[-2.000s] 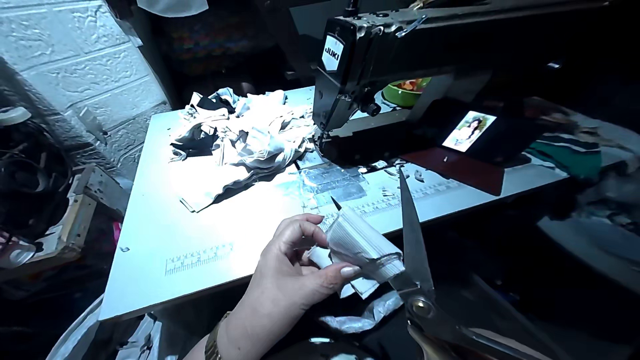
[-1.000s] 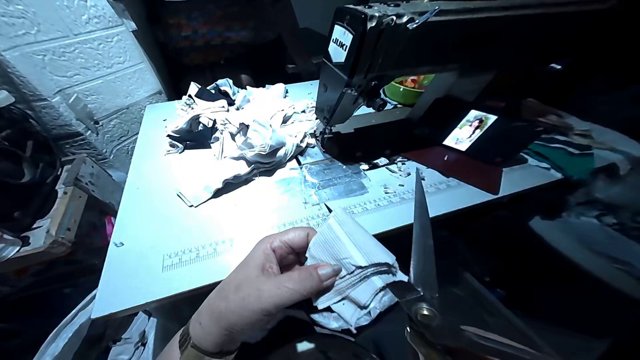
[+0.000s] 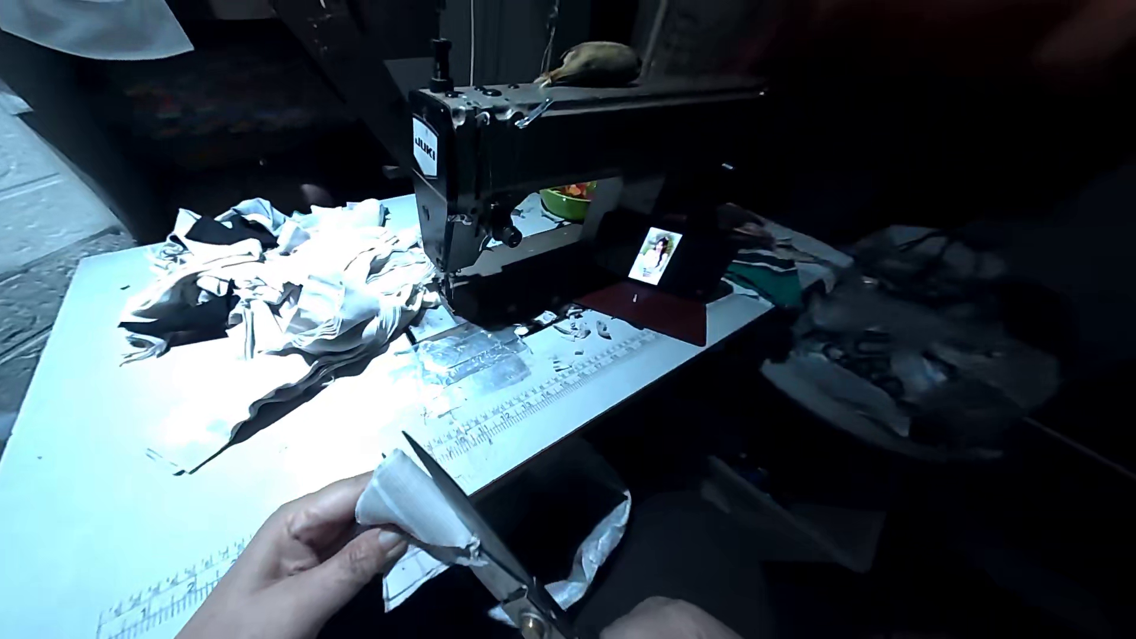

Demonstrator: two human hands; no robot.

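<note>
My left hand [image 3: 311, 555] pinches a folded piece of white fabric [image 3: 417, 506] between thumb and fingers, over the front edge of the sewing table. Metal scissors [image 3: 497, 559] lie against that fabric, blades pointing up and left, their pivot near the bottom edge. Only part of my right hand [image 3: 670, 619] shows at the bottom, beside the scissors; their handles and its fingers are cut off by the frame. A strip of pale fabric [image 3: 603, 541] hangs below the held piece.
A black Juki sewing machine [image 3: 453, 195] stands on the white table [image 3: 89, 426], with heaped white and dark fabric pieces [image 3: 302, 275] left of its needle. Behind are a green bowl [image 3: 566, 206] and a lit phone screen [image 3: 655, 256]. Bundled material [image 3: 923, 355] is at right.
The blades, spread apart one second ago, are now closer together along the fabric. The held fabric is turned and less fanned out. The view has shifted, with the machine now more to the left.
</note>
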